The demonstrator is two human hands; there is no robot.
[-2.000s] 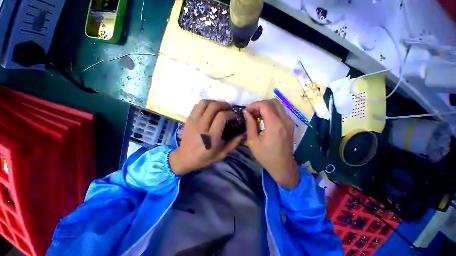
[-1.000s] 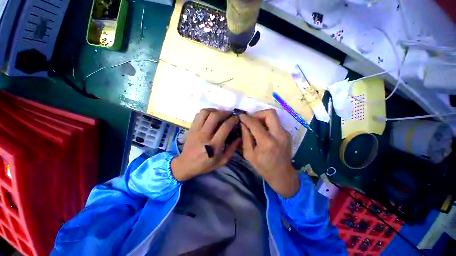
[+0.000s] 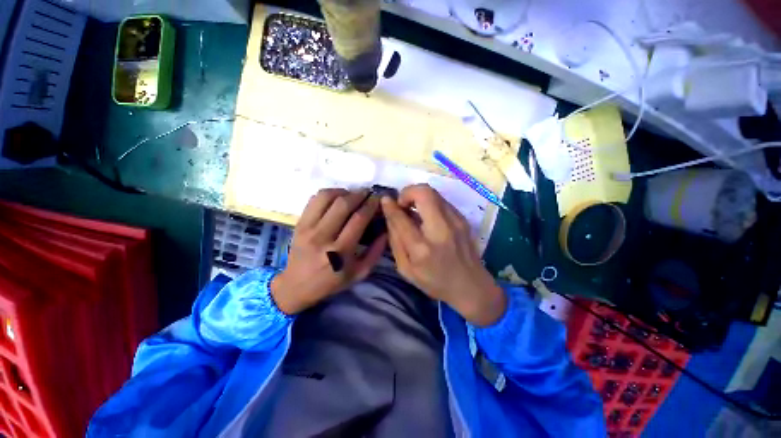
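A small dark device, which looks like a watch body [image 3: 374, 224], is held between my two hands at the near edge of the pale yellow mat [image 3: 402, 117]. My left hand [image 3: 324, 248] is closed around it from the left, with a dark patch on the back of the hand. My right hand [image 3: 435, 248] has its thumb and fingertips on the device's upper right side. The fingers hide most of the device, so its parts cannot be made out. A purple-blue stick tool [image 3: 465, 177] lies on the mat to the right.
An overhead screwdriver [image 3: 355, 43] hangs beside a tray of silvery parts [image 3: 301, 50]. A green parts box [image 3: 143, 62] is upper left, red foam trays [image 3: 81, 282] left, another red tray [image 3: 621, 368] lower right. A tape roll [image 3: 593, 233] and dark tool [image 3: 533, 201] are right.
The view has shifted, so the bench things appear further left. Both hands remain on the device; my right fingertips have moved in closer to its top edge.
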